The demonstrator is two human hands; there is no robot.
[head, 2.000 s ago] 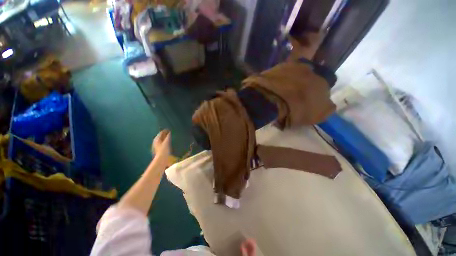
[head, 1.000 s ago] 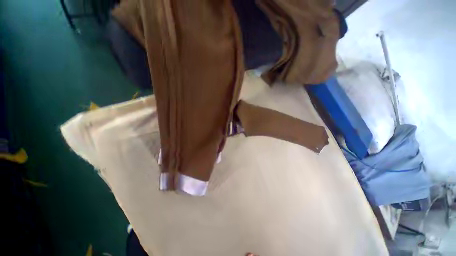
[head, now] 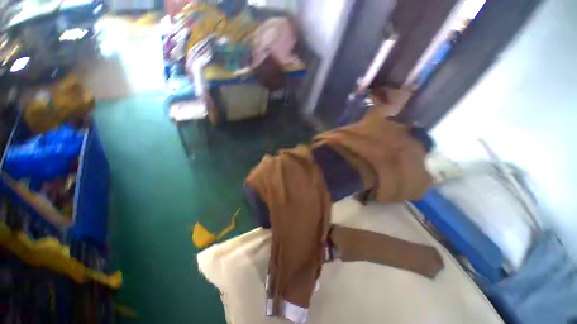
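Observation:
A stack of long brown sleeve pieces hangs over a dark support at the far end of the cream pressing table, their pale strip ends lying on the table. A second brown heap drapes over the same dark support to the right. A narrow brown piece lies flat on the table, its left end touching or under the stack. Neither of my hands is in the picture. The view is somewhat blurred.
Blue crates with blue plastic and mustard cloth stand at left. A mustard scrap is on the green floor. A cloth-laden table is at the back. A blue board and blue-grey cloth are at right.
The view dropped close over the table, then rose and tilted forward again. My left forearm and hand, seen two seconds ago, and the fingertips at the bottom edge have left the picture.

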